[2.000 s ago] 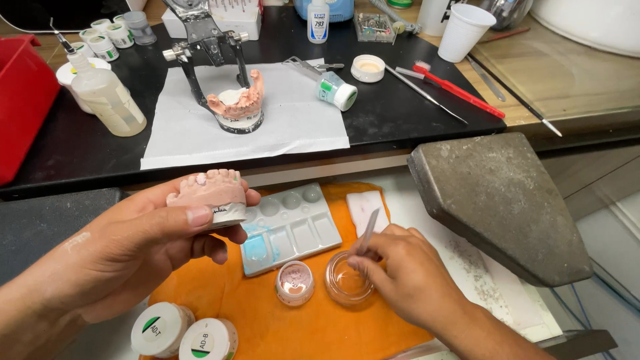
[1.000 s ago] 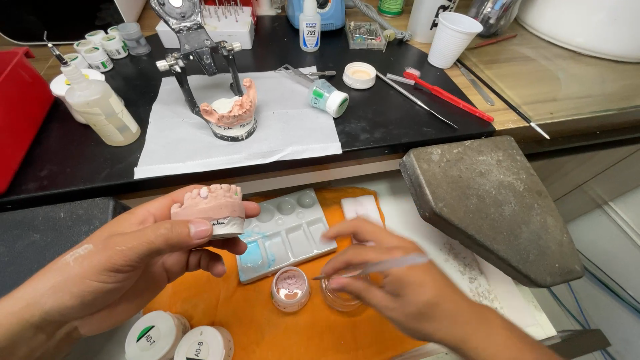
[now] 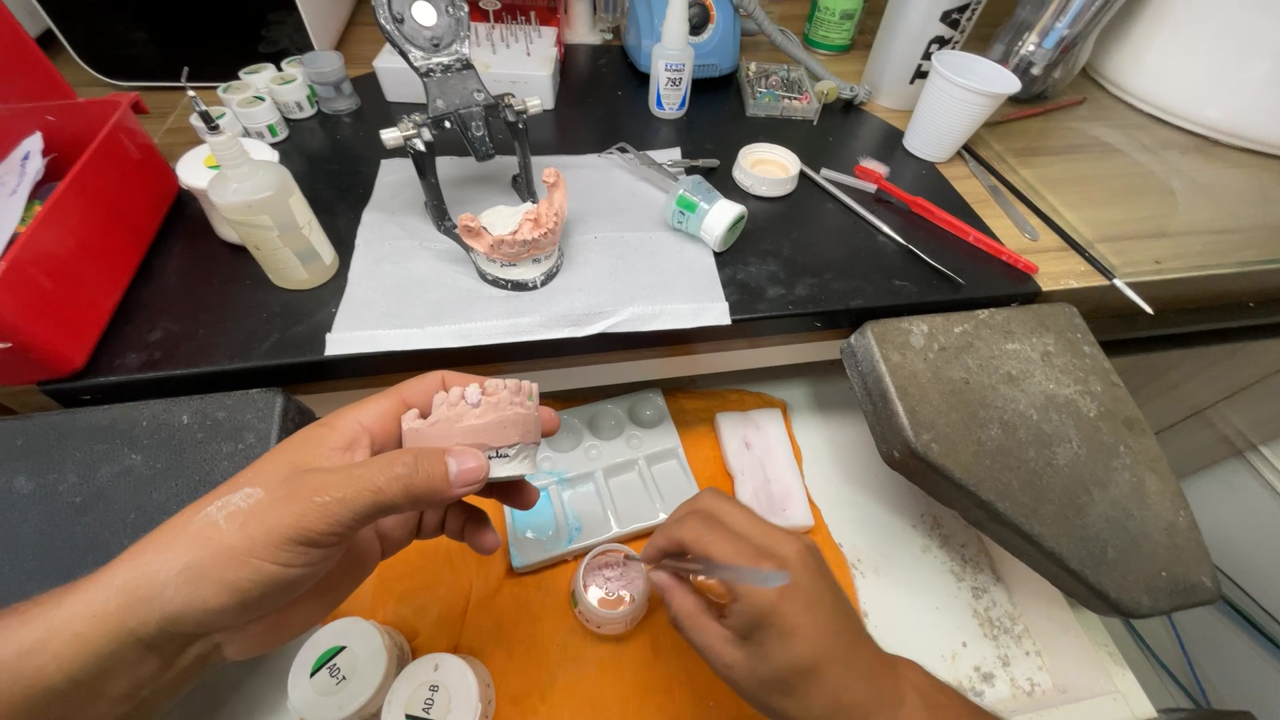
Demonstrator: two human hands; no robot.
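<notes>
My left hand holds a pink and white dental cast with its teeth upward, above the edge of a white mixing palette that has blue liquid in one well. A slim metal spatula is pinched in my right hand, its tip at the mouth of a small jar of pinkish powder. Behind my right fingers, a glass dish is mostly hidden. A pale, stained sponge pad lies right of the palette. Both jar and palette are on an orange cloth.
On the black bench, a dental articulator bears a pink jaw model over white paper. Beside it are a tipped jar, a red toothbrush and a plastic bottle. Lidded jars stand below my left hand; a grey armrest juts out right.
My right hand has moved left from the glass dish to the jar of pinkish powder, bringing the spatula's tip to its mouth. My left hand keeps hold of the cast.
</notes>
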